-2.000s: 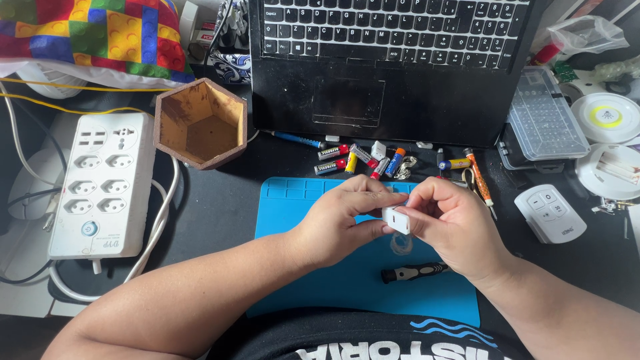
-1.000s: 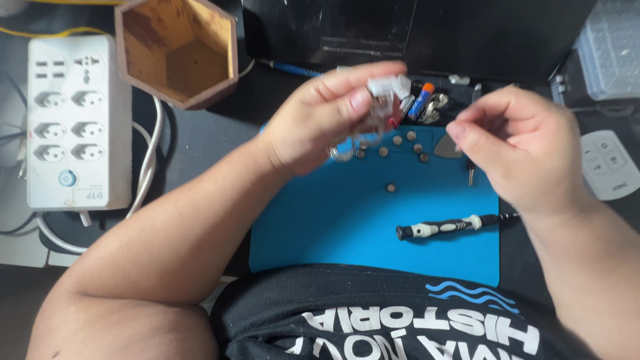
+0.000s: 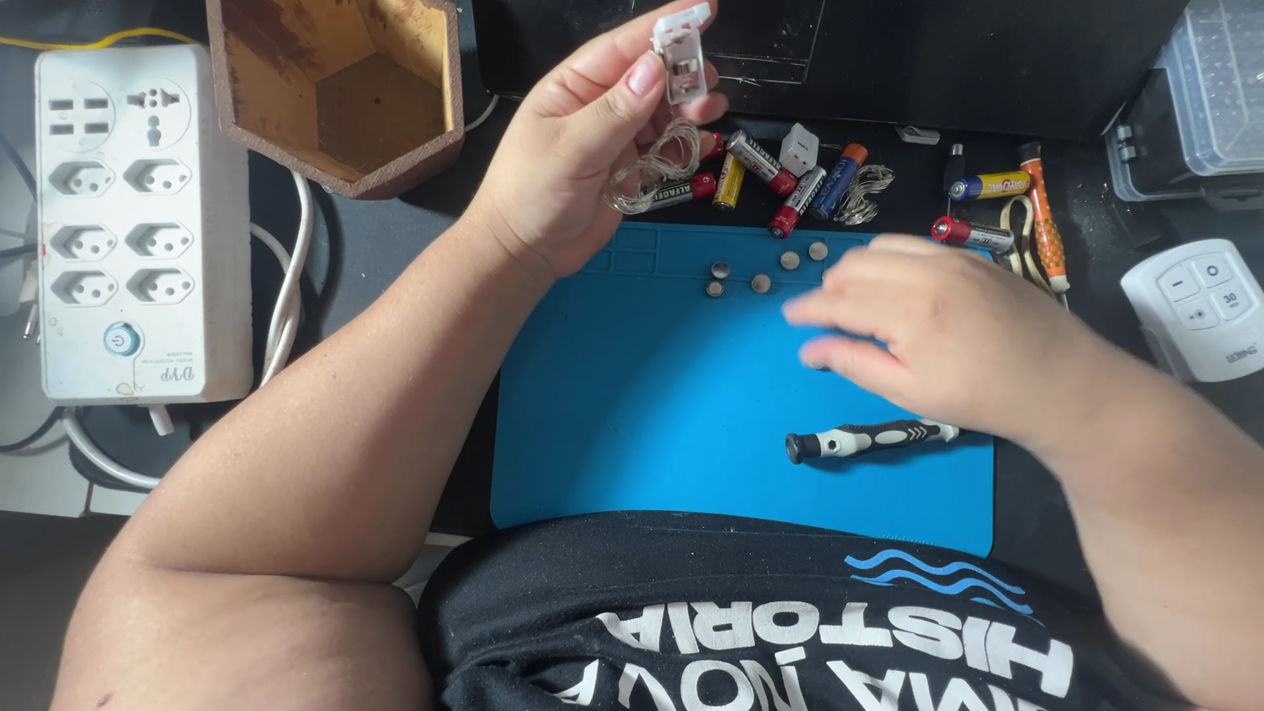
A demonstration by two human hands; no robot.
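My left hand [image 3: 592,128] holds up a small white plastic battery case [image 3: 681,59] with its lid raised; a coil of thin wire [image 3: 657,168] hangs below it. Over the right part of the blue silicone work mat [image 3: 632,415], my right hand [image 3: 918,336] is slightly blurred, and whether it holds anything cannot be told. Several button cells [image 3: 760,283] lie near the mat's upper edge, left of that hand. A black and white screwdriver [image 3: 869,438] rests on the mat below the right hand, its right end hidden.
Cylindrical batteries [image 3: 758,163], a white block [image 3: 799,148] and another wire coil [image 3: 866,193] lie beyond the mat. A hexagonal wooden pot [image 3: 341,178] and a power strip [image 3: 143,227] stand left. To the right are an orange-handled tool [image 3: 1047,222], a white remote [image 3: 1197,308] and a clear plastic box [image 3: 1215,109].
My left hand has lifted the white case up and away from the mat. My right hand has moved lower, over the mat. Button cells, not visible in the oldest frame, show on the mat.
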